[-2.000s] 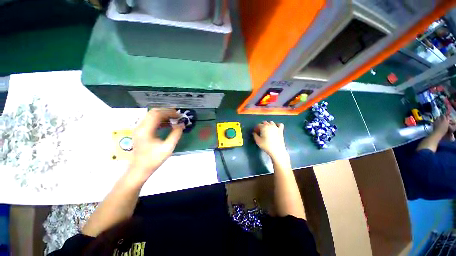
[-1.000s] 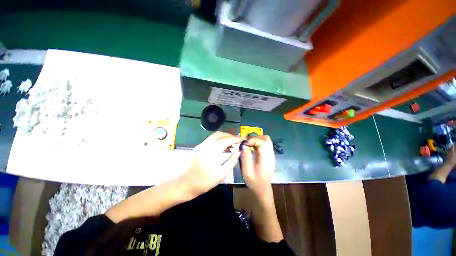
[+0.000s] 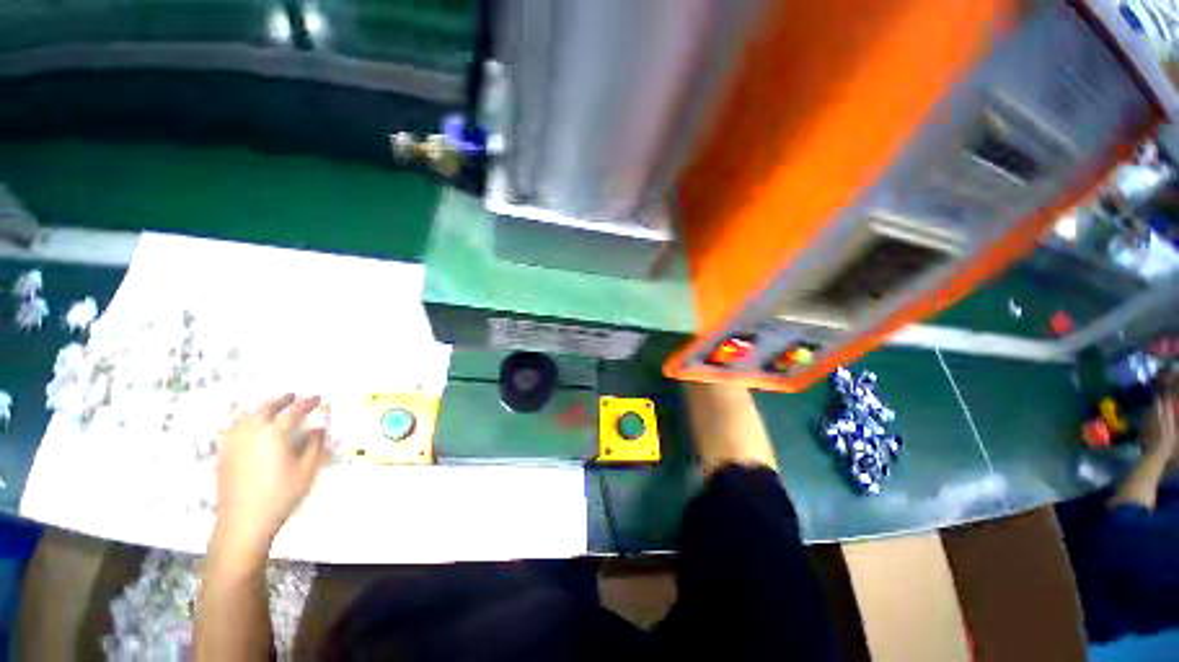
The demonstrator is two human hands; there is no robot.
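My left hand is over the white sheet, at the right edge of the loose white parts. Its fingers are apart and I see nothing held in it. My right forearm reaches forward, right of the right button; the hand itself is hidden behind the orange control box. The round black press nest shows no white part on it. Yellow button boxes stand on either side, the left button and the right button. The green press head is behind the nest.
A pile of dark blue-and-white assemblies lies right of my right forearm. A carton of white parts is below the bench at lower left. A brass fitting is beside the grey cylinder. Another person's arm is at far right.
My hands were together in front of the right button and have parted. The left moved left to the white parts; the right moved forward behind the control box. The camera view has shifted.
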